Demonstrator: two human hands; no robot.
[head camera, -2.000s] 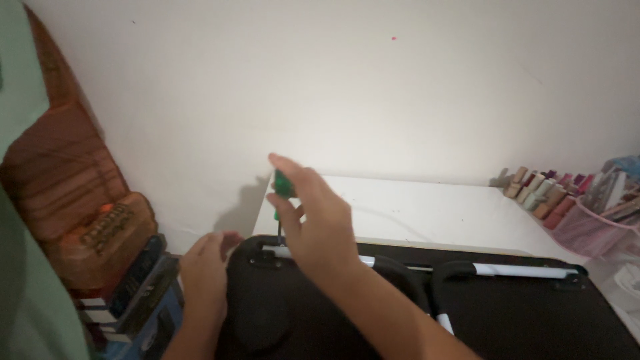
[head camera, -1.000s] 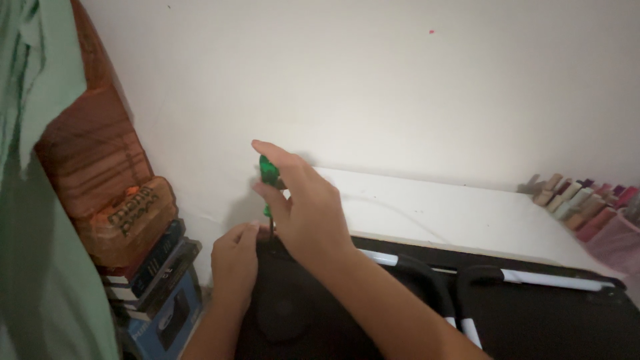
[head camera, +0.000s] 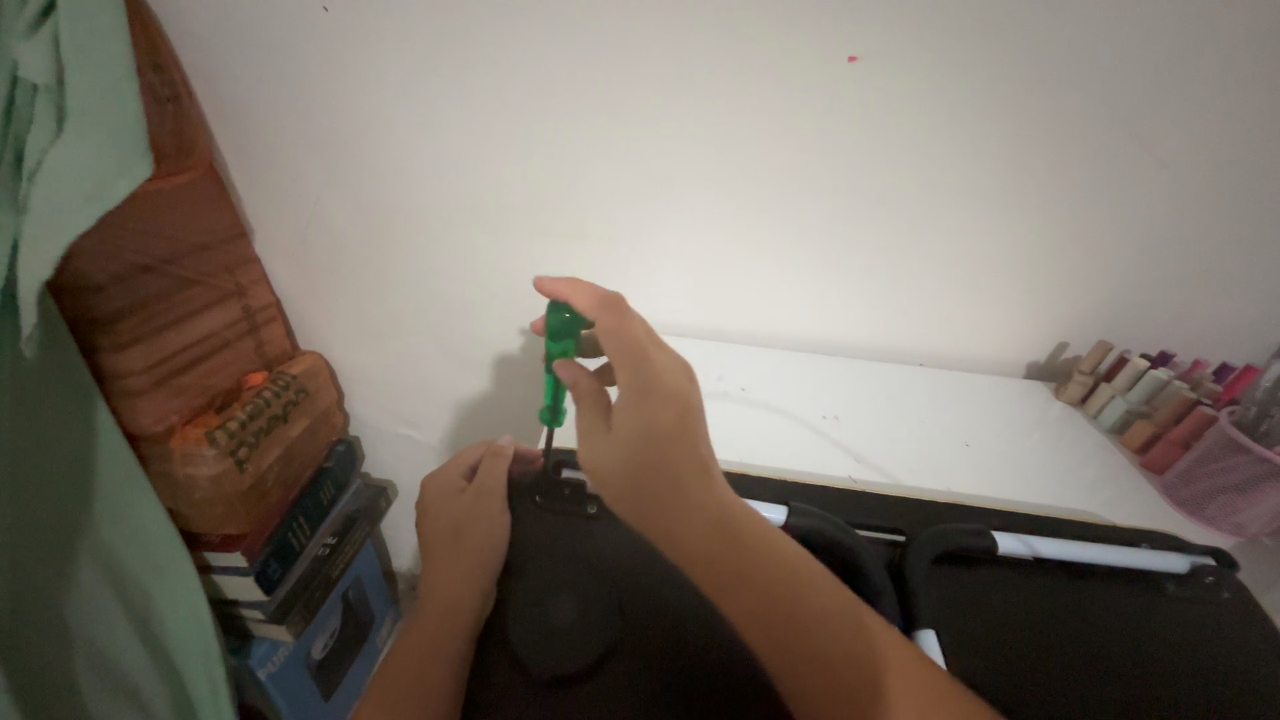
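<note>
My right hand (head camera: 650, 410) holds a green-handled screwdriver (head camera: 560, 370) upright, its thumb and fingers around the handle. The dark shaft points down at the corner of a black panel (head camera: 640, 620), beside a small black bracket (head camera: 568, 497). Where the tip meets the panel is too small to tell. At that same corner, my left hand (head camera: 465, 520) has its fingertips close together near the shaft; whether they pinch something cannot be seen. White tubes with black ends, one of them a white tube (head camera: 1100, 552), lie along the panel's top edge, partly behind my right forearm.
Behind the panel a white tabletop (head camera: 850, 410) meets the wall. Nail polish bottles (head camera: 1150, 395) and a pink mesh basket (head camera: 1215, 475) stand at the right. To the left are stacked books (head camera: 310, 520), a blue box (head camera: 345, 630), an orange-brown wrapped bundle (head camera: 260, 440) and a green cloth (head camera: 90, 500).
My left hand, beside the corner with fingers spread two seconds ago, has closed in on the screwdriver's shaft. My right hand keeps the screwdriver upright at the corner. The view has shifted somewhat.
</note>
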